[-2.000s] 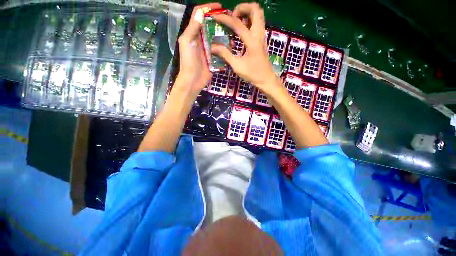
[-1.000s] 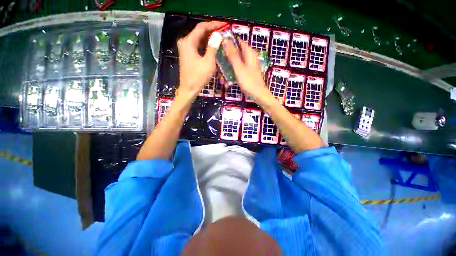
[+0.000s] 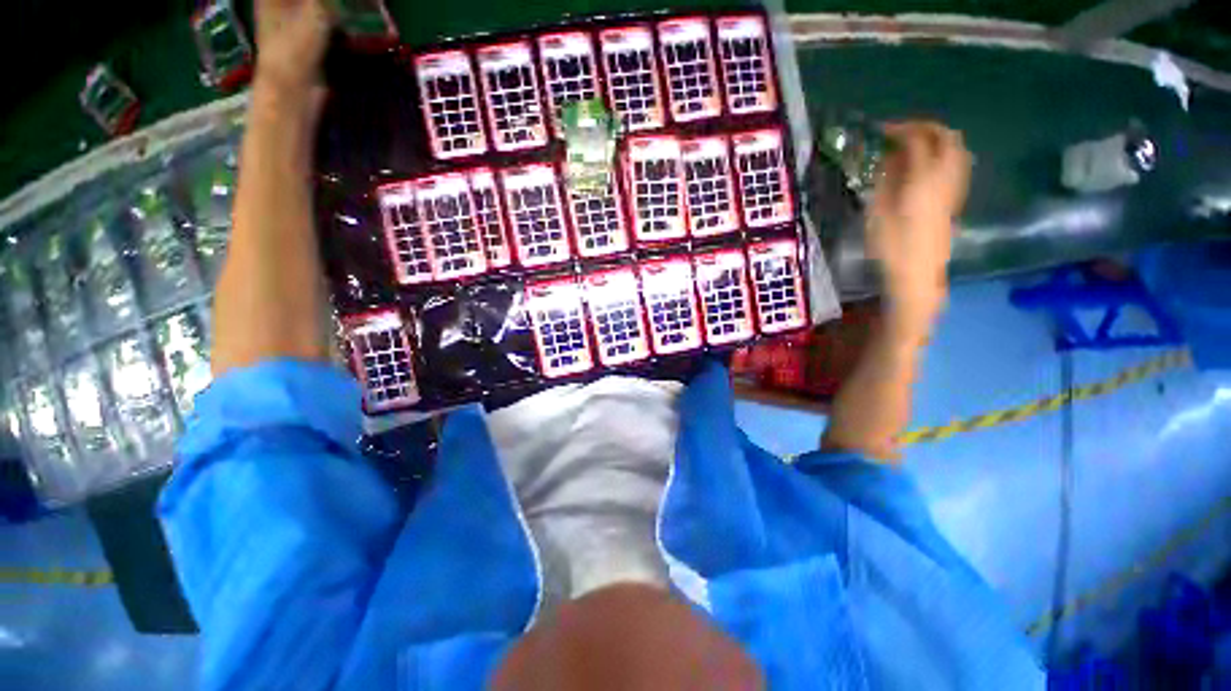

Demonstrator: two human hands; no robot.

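Observation:
The black blister tray [image 3: 466,331] lies in front of me with rows of red-rimmed front housings [image 3: 668,311]. A loose green board [image 3: 590,146] lies on top of the housings. My left hand [image 3: 290,34] is at the top left over the conveyor, cut off by the frame's top edge. A red-rimmed part-assembled phone [image 3: 362,19] shows beside it; whether the fingers touch it is unclear. My right hand [image 3: 918,176] is blurred, right of the tray over the bench. Another green board [image 3: 853,151] lies beside its fingers. I cannot tell if this hand holds anything.
A clear blister tray [image 3: 101,344] with boards lies at the left. Red-rimmed units [image 3: 223,43] sit on the green conveyor at the top left. A white object [image 3: 1100,162] lies at the right. A carton with red parts [image 3: 803,365] is below the tray's right side.
My hands have parted from the phone they held together over the tray. The left moved up-left to the conveyor, the right moved right. The view has shifted and tilted.

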